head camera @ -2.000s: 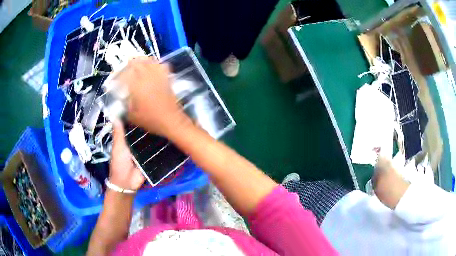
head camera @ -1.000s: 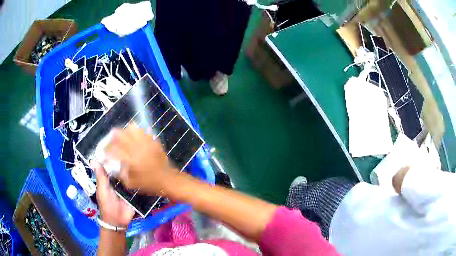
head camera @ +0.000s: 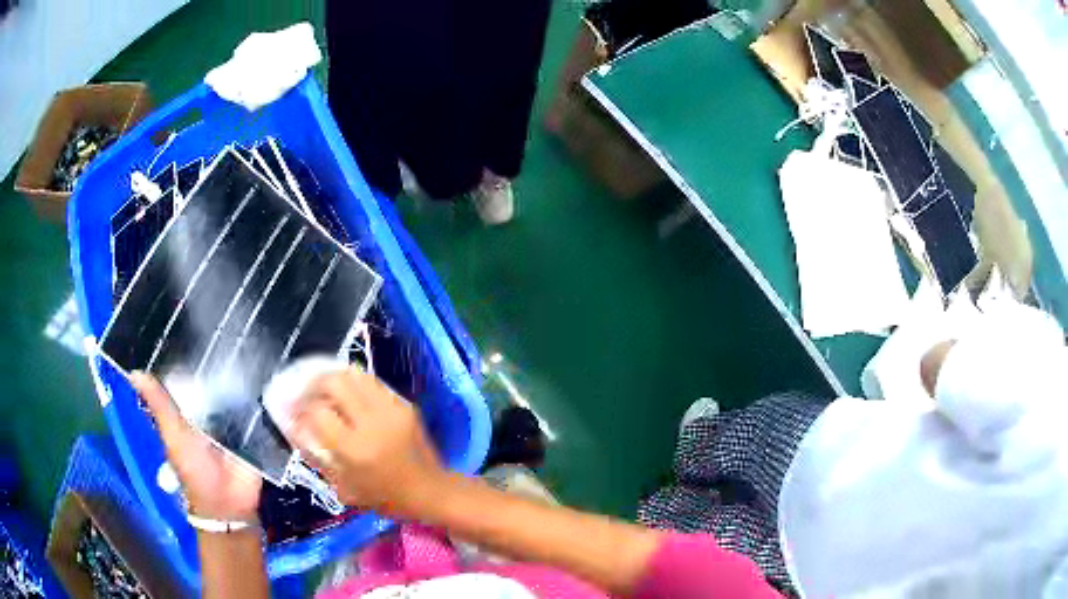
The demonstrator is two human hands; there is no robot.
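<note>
A black solar panel (head camera: 252, 275) with thin white lines and a pale edge is held tilted over the blue crate (head camera: 451, 392). My left hand (head camera: 205, 462), with a white band at the wrist, holds the panel by its lower left edge. My right hand (head camera: 375, 451) holds a white cloth (head camera: 299, 392) at the panel's lower right part. White cords show below and beside the panel. More framed panels stand in the crate, partly hidden by the held one.
A white rag (head camera: 267, 64) hangs on the crate's far rim. Open cartons of small pieces (head camera: 76, 146) stand left. At right, a green bench (head camera: 691, 129) bears panels and white sheets (head camera: 837, 240); a person in white sits beside it. Another person in dark clothing (head camera: 439, 88) stands ahead.
The held panel has swung up and left over the crate, now covering more of its contents. My right hand and cloth have moved to its lower right part. The whole view has shifted.
</note>
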